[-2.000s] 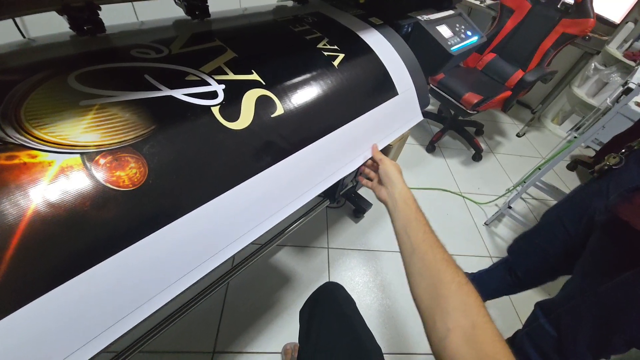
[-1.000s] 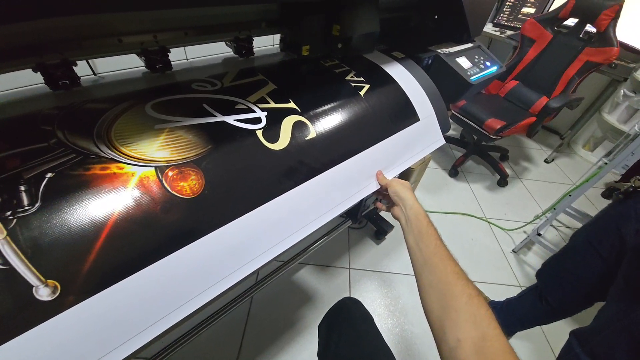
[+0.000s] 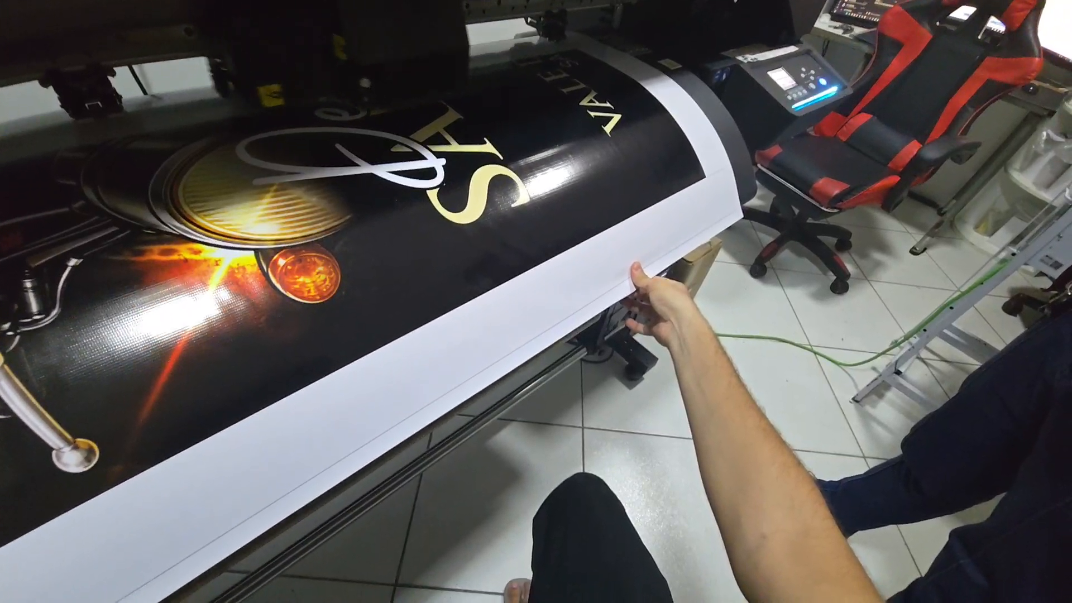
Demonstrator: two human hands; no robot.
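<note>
My right hand (image 3: 657,306) grips the lower white edge of a printed vinyl banner (image 3: 402,335), thumb on top and fingers curled beneath. Glossy and mostly black, the banner bears large lettering, an orange lamp and a round ribbed headlight, with a white margin along its front and right side. It comes out of a wide-format printer (image 3: 402,42), whose dark carriage hangs above the print. The printer's control panel (image 3: 791,79) is lit at the right end. My left hand is out of the frame.
A red and black gaming chair (image 3: 879,134) stands behind right. A green cable (image 3: 779,339) crosses the tiled floor near a metal stepladder (image 3: 946,318). Another person's dark-clothed legs (image 3: 963,452) are at the right. A metal bar (image 3: 402,477) runs below the banner's front edge.
The printer's dark carriage has come into view over the banner's upper part. My right hand keeps its hold on the white edge. The view has shifted.
</note>
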